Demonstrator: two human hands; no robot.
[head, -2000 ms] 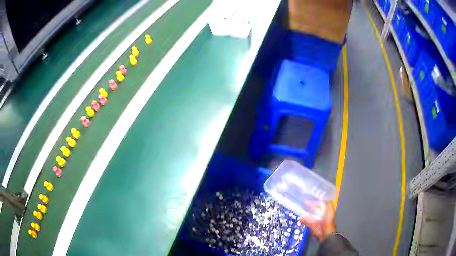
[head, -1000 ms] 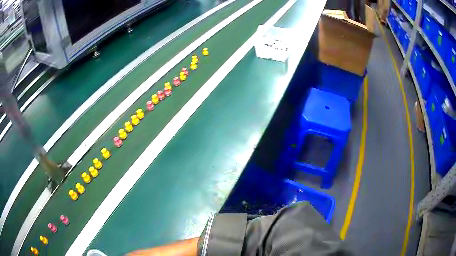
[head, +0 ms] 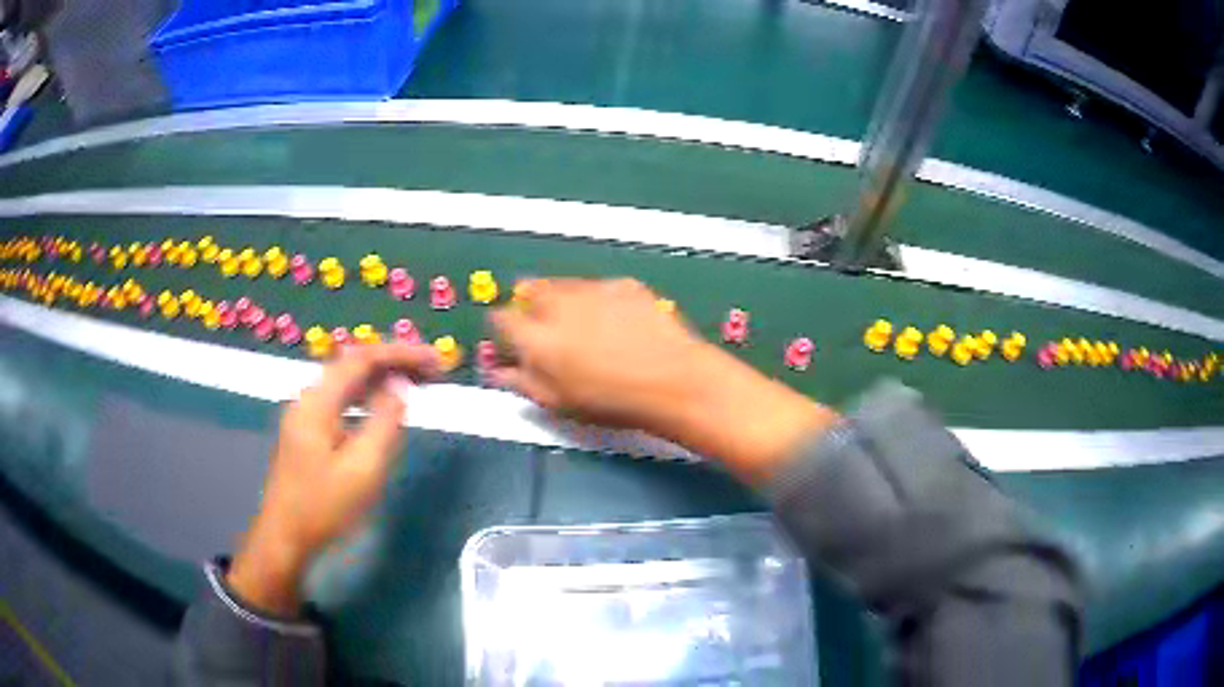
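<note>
Yellow figures and pink figures stand in rows on the green conveyor belt. My left hand is over the near guide rail, thumb and forefinger apart, fingertips beside the near row; a small pinkish spot shows at the thumb, too blurred to name. My right hand is over the belt, fingers bent down among the figures; its fingertips are blurred and partly hidden. A clear plastic tub is on the near edge in front of me, with a bright, glary inside; its contents cannot be made out.
A blue parts tray is beyond the belt lanes at the upper left. A grey metal post rises from a bracket on the far rail. A pale near guide rail runs between belt and tub. Blue plastic shows at the lower right corner.
The view has swung left from the aisle and stool to the belt. The tub, earlier held over the disc bin, now rests in front of me. Both hands are now at the figures.
</note>
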